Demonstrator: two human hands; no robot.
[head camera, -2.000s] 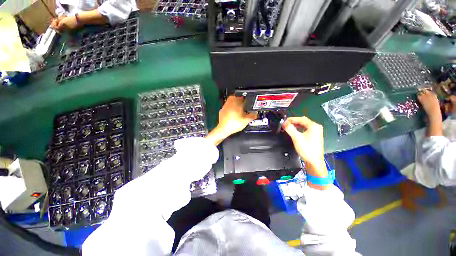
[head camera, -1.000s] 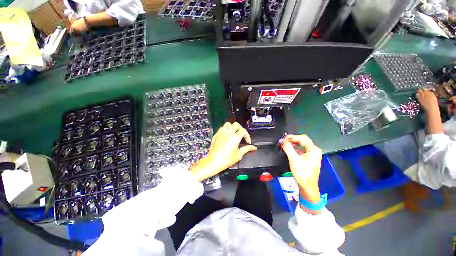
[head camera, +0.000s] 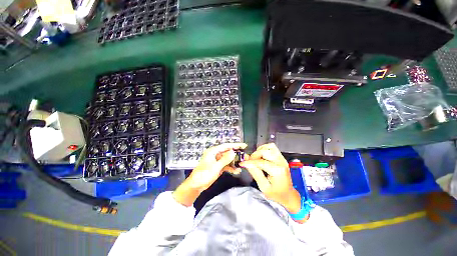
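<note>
A small dark module (head camera: 238, 158) is held between both hands, in front of the clear tray's lower right corner. My left hand (head camera: 213, 165) grips its left side with thumb and fingers. My right hand (head camera: 269, 171) has its fingertips on its right side. The fingers hide much of the module. The clear blister tray (head camera: 171, 125) holds many small round-centred parts. The black blister tray (head camera: 164, 120) to its left holds larger parts in square pockets. The black machine (head camera: 303, 127) stands to the right, its labelled plate low over the fixture (head camera: 302, 101).
A cream box (head camera: 70, 135) and black air hose (head camera: 55, 184) are at the left. A clear bag (head camera: 408, 102) and small red parts (head camera: 418, 75) lie right of the machine. A blue bin (head camera: 346, 175) is below the bench edge. Another tray (head camera: 145, 20) lies at the back.
Both hands have moved away from the machine towards me and come together at the module. The view has shifted left and down. The machine's labelled plate now sits closer over the fixture.
</note>
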